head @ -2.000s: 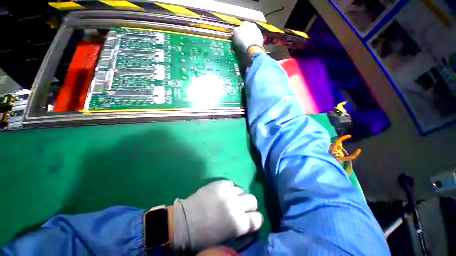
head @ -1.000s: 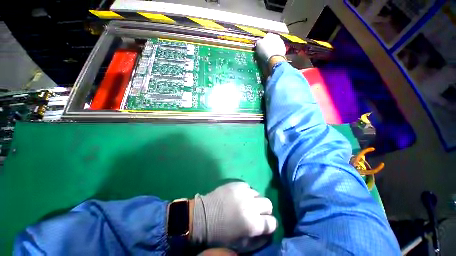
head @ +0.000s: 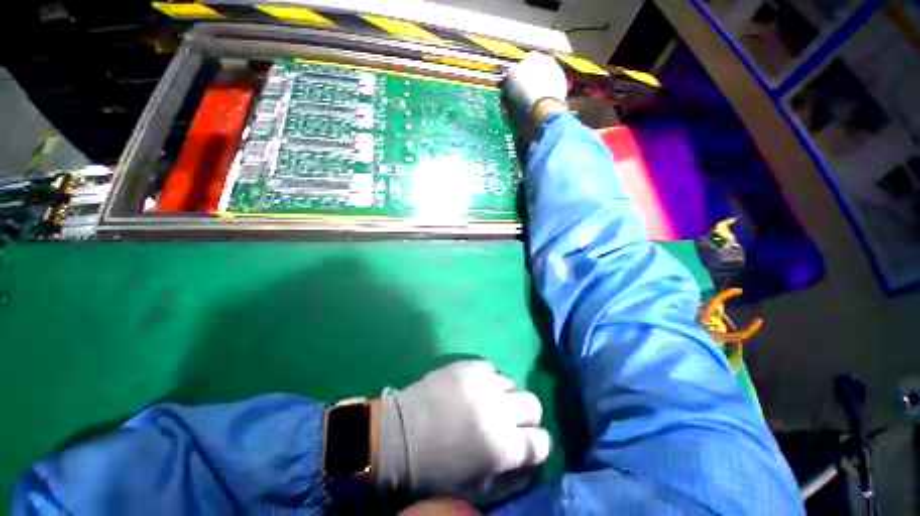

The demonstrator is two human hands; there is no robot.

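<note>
A large green circuit board [head: 424, 131] lies in a grey metal frame [head: 313, 230] beyond the green mat, with pale connector rows on its left part and a bright glare spot. My right hand [head: 535, 85], in a white-grey glove, rests at the frame's far right corner beside the board. Its fingers are bent down and partly hidden, so a grip cannot be told. My left hand [head: 466, 431], gloved, lies curled on the near part of the green mat [head: 131, 333]; no object shows in it.
Red surface [head: 207, 146] shows inside the frame's left end. Orange-handled cutters [head: 730, 316] lie at the mat's right edge. A yellow-black striped rail [head: 404, 28] runs behind the frame. Populated boards [head: 76, 205] are at the left. A dark bar with a cable [head: 852, 433] is at lower right.
The camera view has shifted slightly. Both hands stay in the same places relative to the frame and mat, and the board has not visibly moved.
</note>
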